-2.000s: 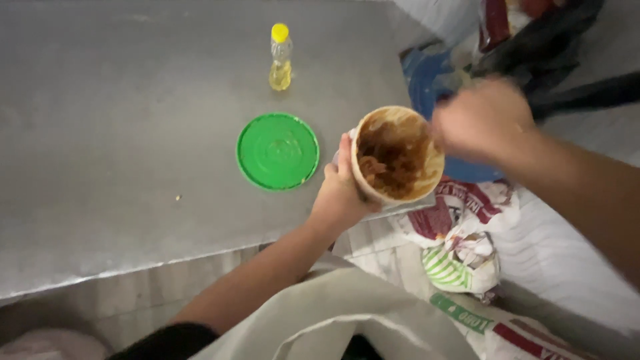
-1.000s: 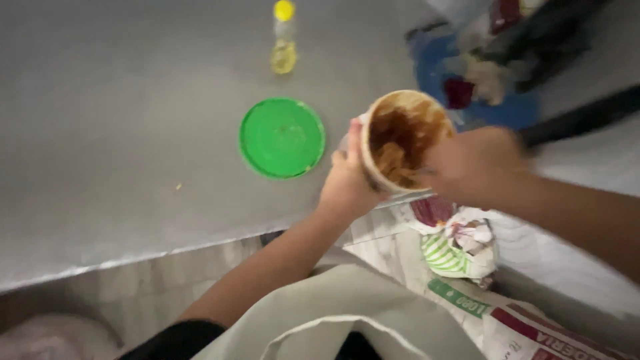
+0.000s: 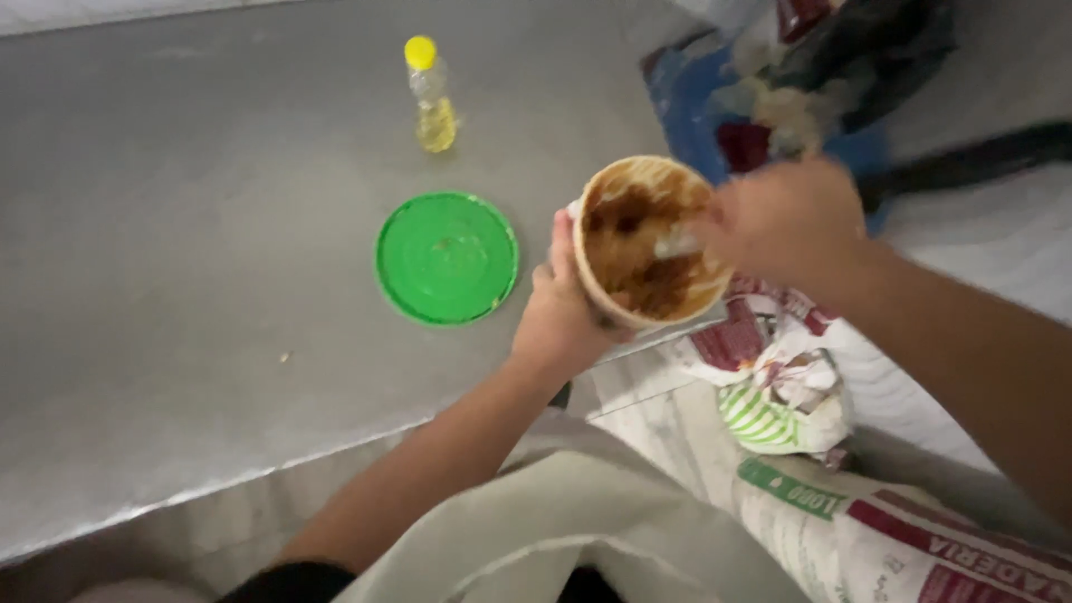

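Note:
My left hand (image 3: 563, 314) grips a round plastic tub (image 3: 590, 276) from its left side, near the front edge of the grey table. Inside the tub is a brown, thick paste (image 3: 641, 243), smeared up the walls. My right hand (image 3: 783, 218), blurred, is closed at the tub's right rim; a pale utensil (image 3: 677, 244), its kind unclear, reaches from the fingers into the paste. A green plastic lid (image 3: 446, 258) lies flat on the table left of the tub. Behind the lid is a small clear bottle (image 3: 434, 105) with a yellow cap and yellow liquid.
The metal table's front edge (image 3: 289, 466) runs below my left arm. A blue object (image 3: 691, 105) with dark and pale things lies behind my right hand, beside a black bar (image 3: 971, 159). Printed sacks (image 3: 888, 536) and a tied plastic bag (image 3: 787, 402) stand at the lower right.
My right hand has kept moving at the tub's mouth, and a pale utensil now shows in the paste. My left hand still holds the tub; lid and bottle stay on the table.

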